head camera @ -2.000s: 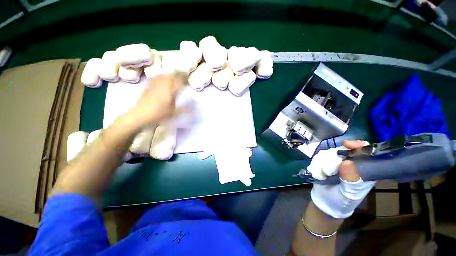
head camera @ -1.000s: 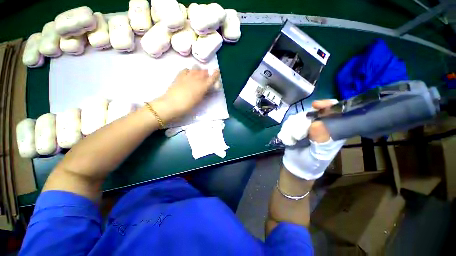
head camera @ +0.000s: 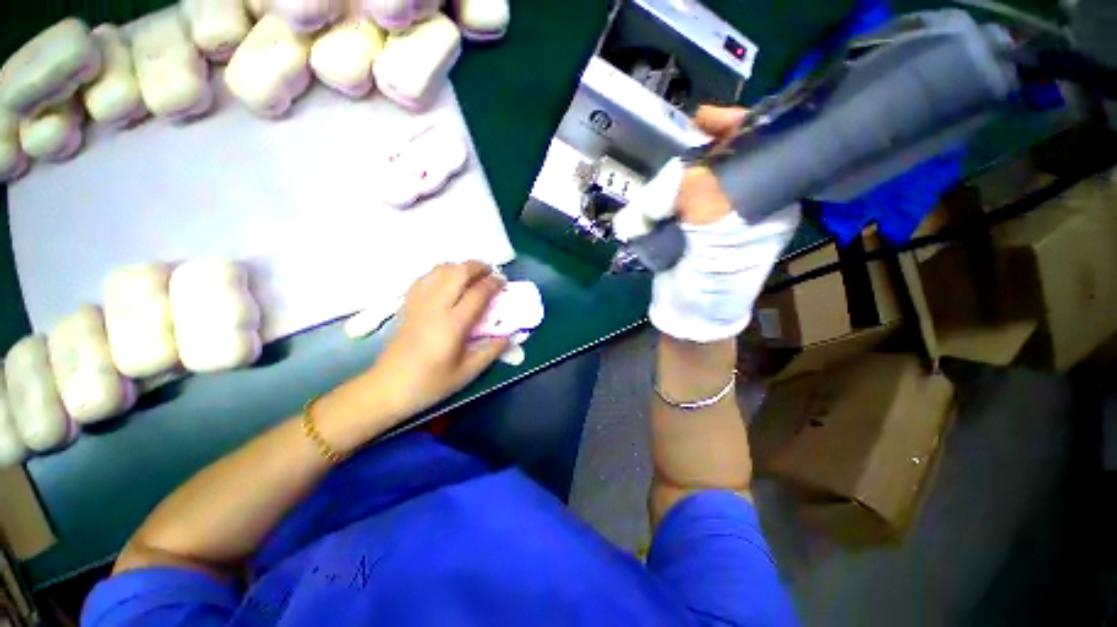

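My bare left hand [head camera: 447, 325] holds a palm-sized white-pink plastic housing [head camera: 521, 309] at the bench's front edge, over the white cloth, which is mostly hidden. My gloved right hand [head camera: 704, 221] grips the thick grey electric screwdriver [head camera: 864, 116]; its tip is near the front of the screw feeder [head camera: 637, 116], and I cannot see a screw on it. Another flat housing with small red marks [head camera: 425, 167] lies on the right part of the white mat [head camera: 306, 233].
Cream housing units [head camera: 272, 64] are piled along the mat's far side, and more [head camera: 145, 321] stand in a row at its near left. A blue cloth [head camera: 900, 196] lies behind the screwdriver. Cardboard cartons [head camera: 857, 429] are on the floor at right.
The view has shifted right and down. My left hand has come back from the mat to the bench edge and now holds a housing. The screwdriver has moved closer to the feeder.
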